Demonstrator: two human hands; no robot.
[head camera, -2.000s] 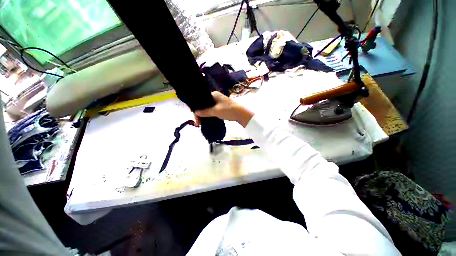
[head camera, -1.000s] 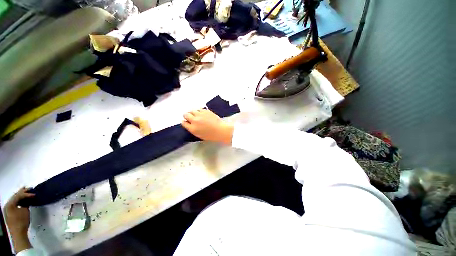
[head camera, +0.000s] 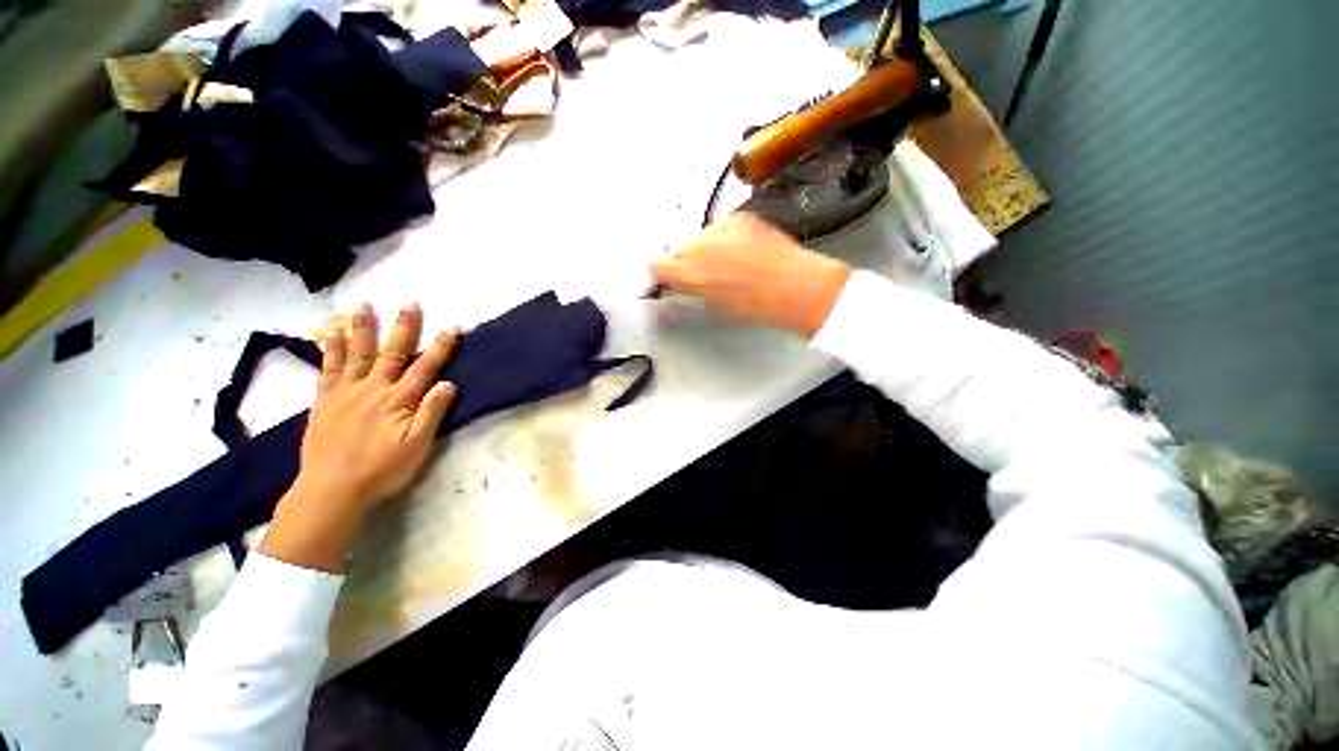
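A navy fabric strip (head camera: 191, 506) lies flat and slanting across the white ironing table, its right end near the table's middle. My left hand (head camera: 375, 418) rests palm down on the strip, fingers spread. A thin dark cord (head camera: 232, 396) loops out behind the strip; a thin dark end (head camera: 634, 385) also shows at its right end. My right hand (head camera: 752, 273) is blurred and off the strip, just in front of the iron (head camera: 830, 184). A small dark bit shows at its fingertips; I cannot tell whether it is held. The silver folder (head camera: 154, 643) is partly covered by the strip's left end.
A crumpled navy heap (head camera: 294, 140) with tan bits lies at the back left. A yellow strip (head camera: 81, 279) and small black patch (head camera: 74, 341) lie at the left. A brown board (head camera: 977, 140) is behind the iron. The table's front edge (head camera: 705, 445) runs slanting before me.
The strip was held upright, then laid across the table. My left hand has moved from its far left end to its upper surface. My right hand has left it and moved towards the iron.
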